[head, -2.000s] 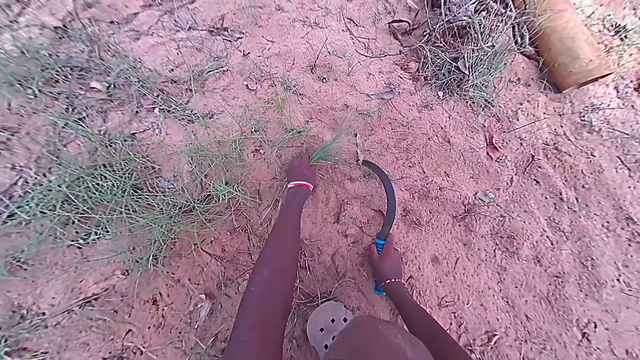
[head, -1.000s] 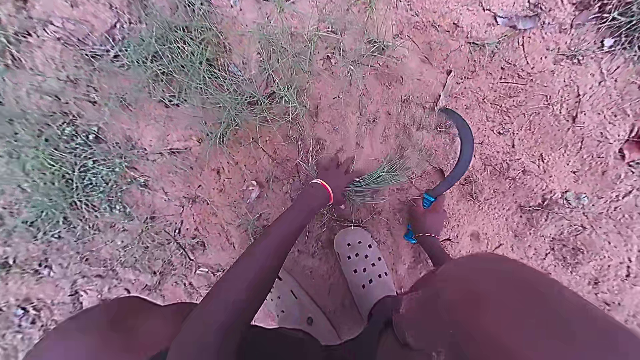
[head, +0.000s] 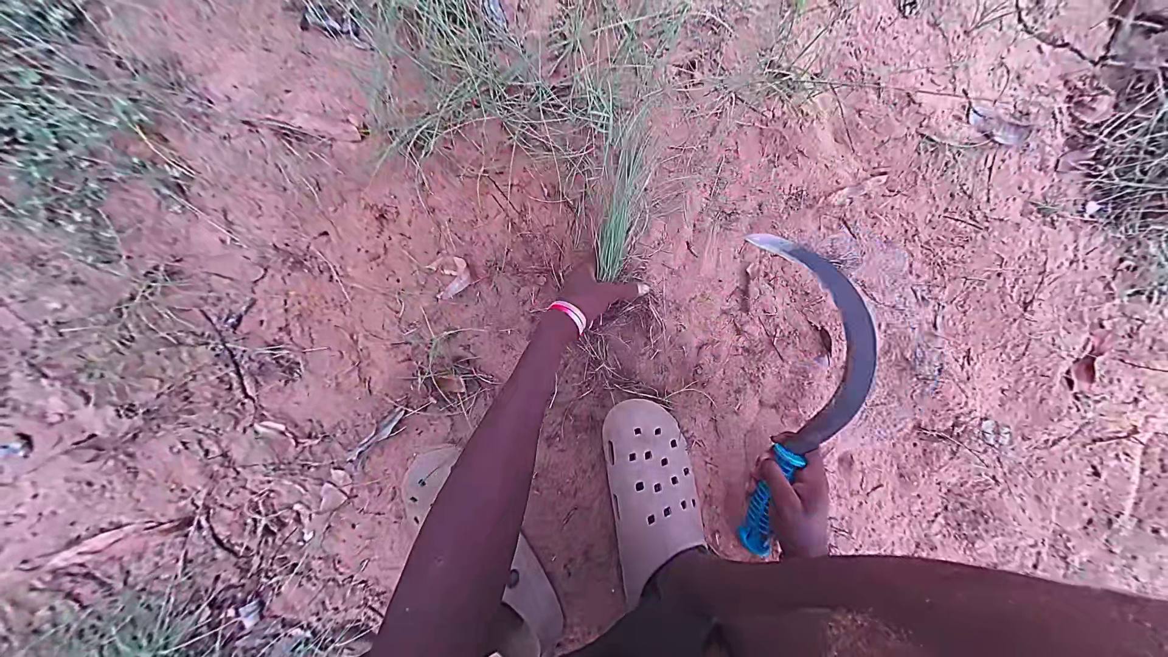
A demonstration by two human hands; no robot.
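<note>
My left hand point(head: 598, 294), with a red and white band at its wrist, is at the base of a tuft of green grass point(head: 618, 219) in front of my feet. The thumb points right, and the other fingers are mostly hidden, so their grip on the blades cannot be made out. On the right, my right hand point(head: 798, 502) is closed round the blue-wrapped handle point(head: 759, 516) of a sickle. Its curved dark metal blade point(head: 853, 347) arcs up and to the left, the tip apart from the grass and from my left hand.
My feet wear beige perforated clogs point(head: 650, 465) on reddish sandy soil. More thin grass point(head: 538, 82) grows beyond my left hand. Dry twigs and leaves point(head: 456, 276) lie scattered about, and a heap of dry stems point(head: 1136, 164) is at the right edge.
The view has shifted. A second ago my left hand had its fingers spread beside a tuft of grass; now it is at a tuft's base. The sickle stays in my right hand, its blade farther from my left hand.
</note>
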